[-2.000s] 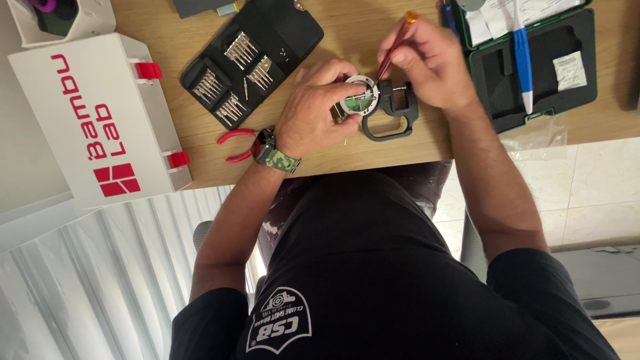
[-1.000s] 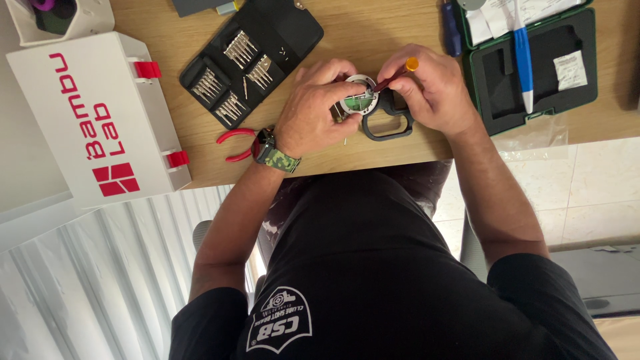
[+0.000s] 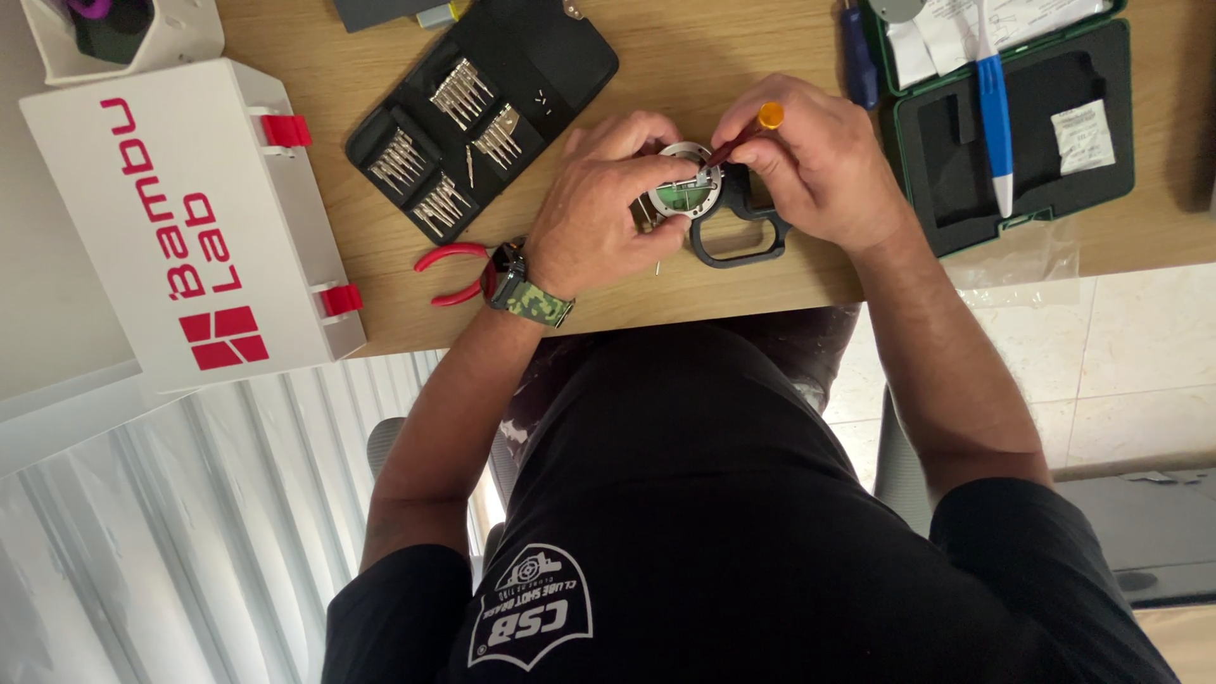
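Observation:
My left hand (image 3: 608,204) steadies a round metal-rimmed housing (image 3: 686,195) with a green circuit board inside, its thumb and fingers at the rim. A black looped frame (image 3: 739,249) adjoins the housing on the right. In my right hand (image 3: 812,166) is a small screwdriver (image 3: 750,131) with a dark red shaft and an orange end cap, slanting down to the inside of the housing. Its tip is too small to make out. Red-handled pliers (image 3: 454,274) lie beside my left wrist, partly hidden by the watch.
A black bit case (image 3: 560,57) holding many bits lies left of my hands. Further left stands a white box (image 3: 218,142) with red latches. At right are an opened green case (image 3: 1035,57), a blue-and-white brush-like tool (image 3: 994,114) and a dark blue handled tool (image 3: 860,66).
Between two seconds and one second ago, my right hand changed its hold on the screwdriver, and the handle tilted further to the right. My left hand stays at the housing.

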